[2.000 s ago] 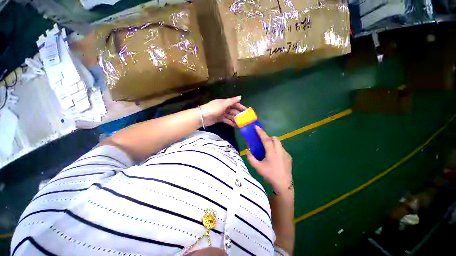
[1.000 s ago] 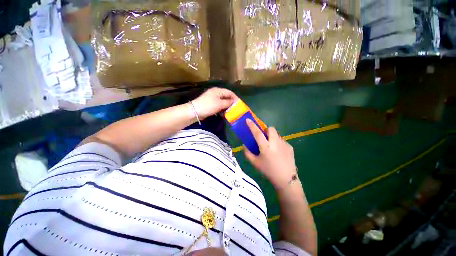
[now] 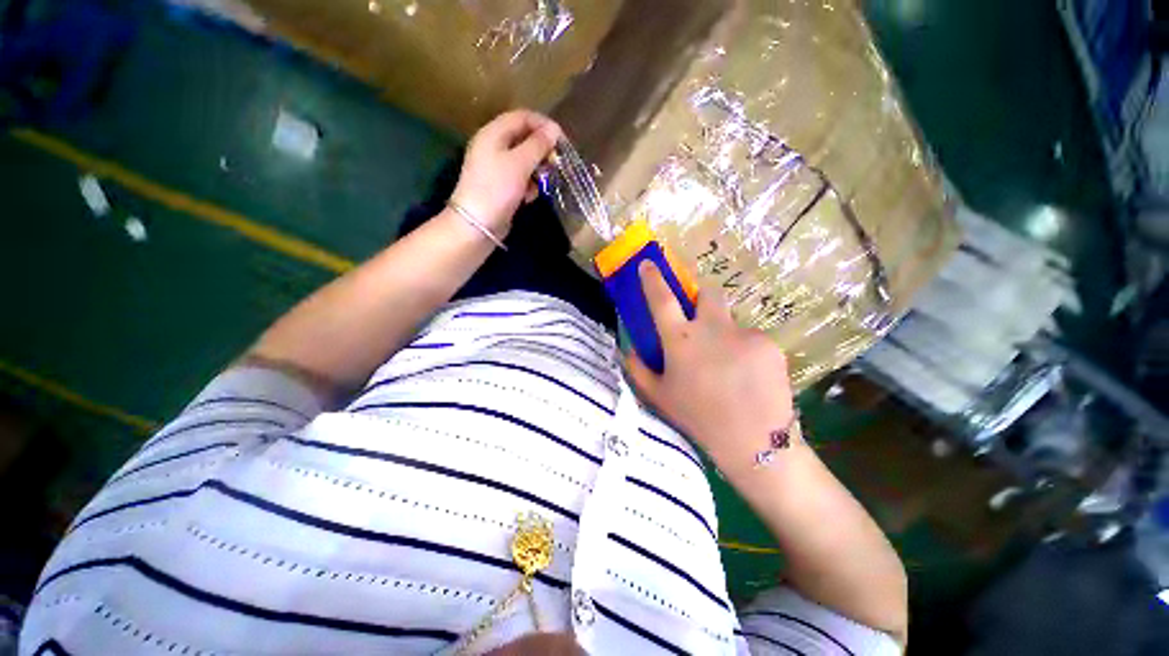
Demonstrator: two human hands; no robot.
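My right hand (image 3: 713, 372) holds the tape dispenser (image 3: 638, 297), blue with an orange head, at the near edge of a brown taped carton (image 3: 820, 167) with handwritten black marks. My left hand (image 3: 510, 173) pinches the end of a clear tape strip (image 3: 583, 190). The strip is stretched between the fingers and the dispenser head. A second brown carton (image 3: 436, 58) with shiny tape lies to the left, cut off by the top edge. The palm side of my right hand is hidden.
White folded packaging pieces (image 3: 955, 314) lie to the right of the carton, beside crumpled clear plastic (image 3: 1026, 391). A green floor with a yellow line (image 3: 192, 199) and small white scraps (image 3: 295, 133) shows at left.
The view has turned and moved nearer the cartons. The dispenser is now at the marked carton's edge. My left hand has drawn away from its head, with a tape strip pulled out between them.
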